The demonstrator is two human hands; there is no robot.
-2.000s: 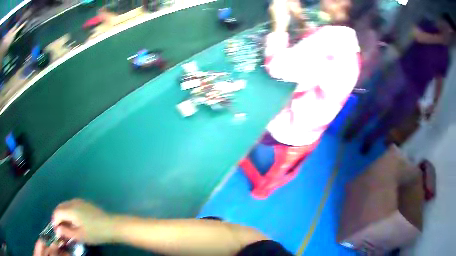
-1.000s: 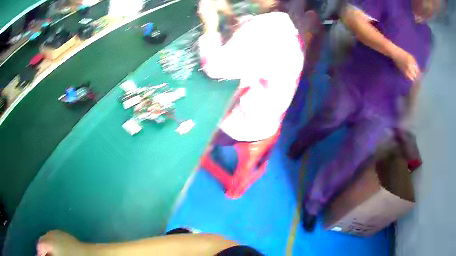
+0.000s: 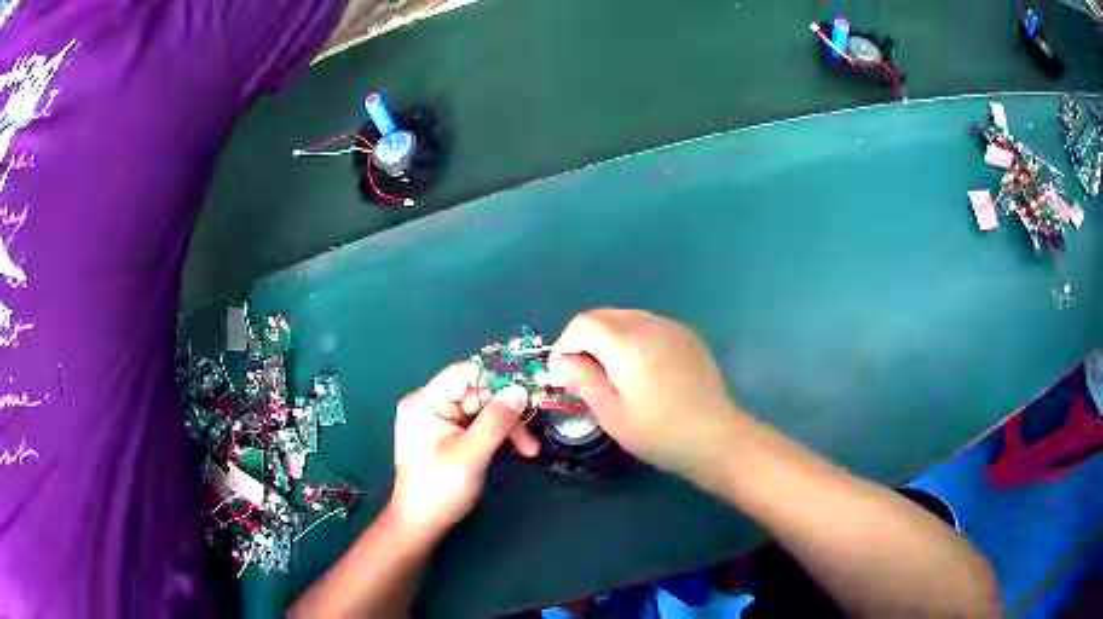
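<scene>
My left hand (image 3: 448, 441) holds a green circuit board (image 3: 514, 366) between thumb and fingers, near the middle of the bench. My right hand (image 3: 635, 381) is at the board's right side, its fingertips pinching a thin pale lead or plug (image 3: 550, 354). A black speaker unit (image 3: 576, 438) with a round silver magnet lies on the bench just under and between my hands, partly hidden by them. Red wires show between the board and the unit. The exact plug contact is too small to tell.
A board pile (image 3: 260, 441) lies at left, beside a person in a purple shirt (image 3: 109, 278) leaning in. A smaller pile (image 3: 1028, 194) is at right. The conveyor belt (image 3: 605, 85) carries spaced speaker units (image 3: 394, 148). A red stool (image 3: 1052, 429) stands at right.
The view has swung back left to the bench in front of me. Both hands, the board and the speaker unit now show. The purple-clothed person now appears at the left.
</scene>
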